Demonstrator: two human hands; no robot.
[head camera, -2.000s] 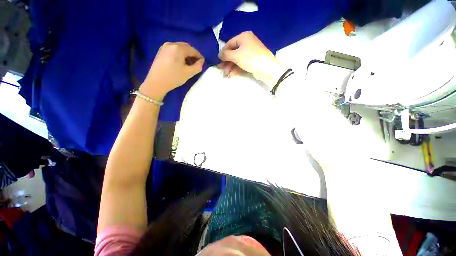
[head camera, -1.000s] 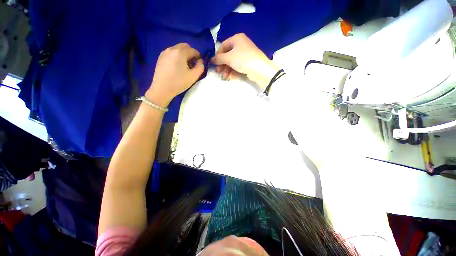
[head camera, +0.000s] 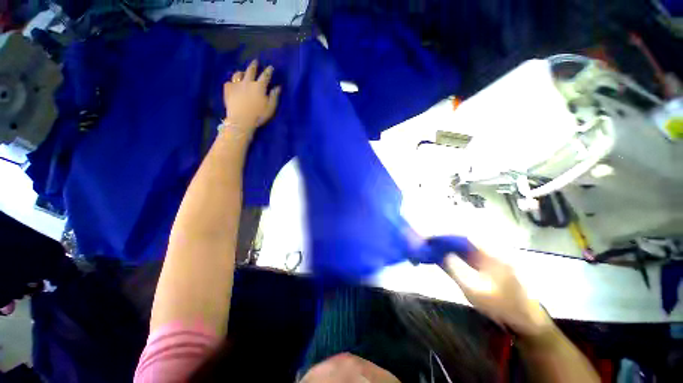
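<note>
A royal blue cloth panel (head camera: 337, 172) stretches from the back of the table towards the front edge, blurred. My right hand (head camera: 483, 280) grips its near corner at the table's front edge, also blurred. My left hand (head camera: 251, 97) lies with fingers spread on blue cloth at the back left; whether it pinches any cloth cannot be told. A large heap of blue cloth (head camera: 138, 157) lies to the left of my left forearm. The off-white sewing machine (head camera: 517, 123) stands right of the panel.
More blue cloth (head camera: 389, 67) lies behind the panel. A yellow tool (head camera: 580, 236) and dark scissors (head camera: 550, 211) lie on the machine table (head camera: 621, 288) at the right. A grey round machine part (head camera: 22, 90) is at the far left.
My right hand has moved from beside my left towards me and right, drawing out a blue panel. My left hand has opened its fingers. The view has shifted.
</note>
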